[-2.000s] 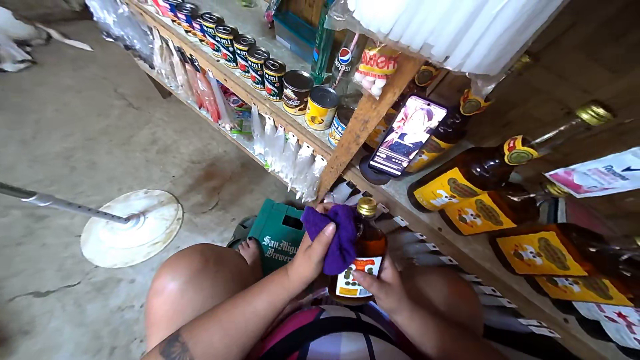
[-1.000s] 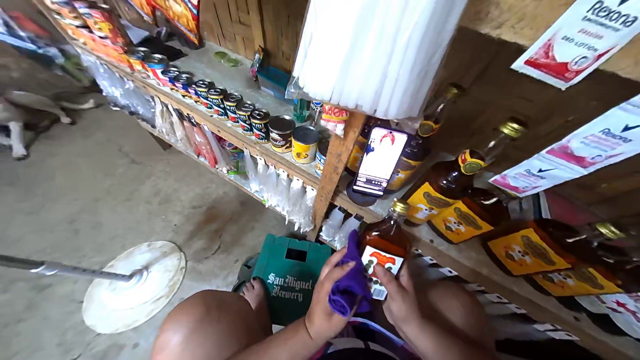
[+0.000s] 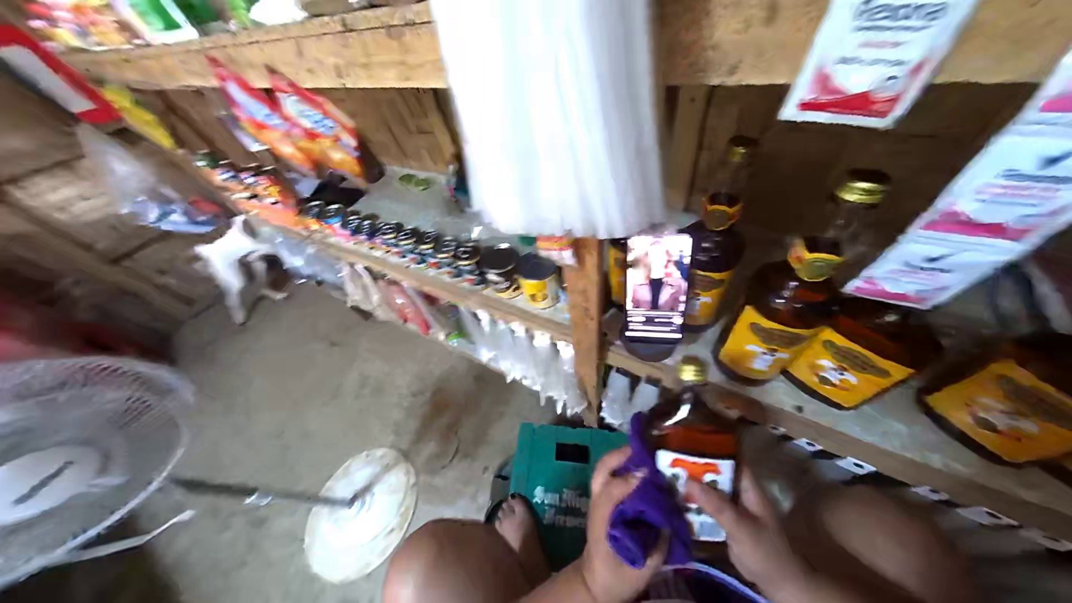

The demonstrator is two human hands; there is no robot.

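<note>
A glass bottle of amber liquor (image 3: pixel 695 427) with a gold cap and a white and orange label stands upright between my hands, above my lap. My left hand (image 3: pixel 615 528) grips a purple cloth (image 3: pixel 645 511), which touches the bottle's left side. On the label and right side of the bottle lies my right hand (image 3: pixel 749 528), its fingers around the glass. A lit smartphone (image 3: pixel 657 289) leans upright on the shelf just beyond the bottle. Blur softens the fingers.
Large liquor bottles with yellow labels (image 3: pixel 766 339) line the shelf at right. Cans (image 3: pixel 536 280) stand along the left shelf. White plastic bags (image 3: pixel 553 117) and sachets (image 3: pixel 879 63) hang above. A green crate (image 3: pixel 544 477), a stand fan (image 3: pixel 75 469) and a white animal (image 3: pixel 239 264) are at left.
The view has swung up and left, bringing in the fan and the upper shelf. Both hands keep the cloth and the bottle together in front of my lap.
</note>
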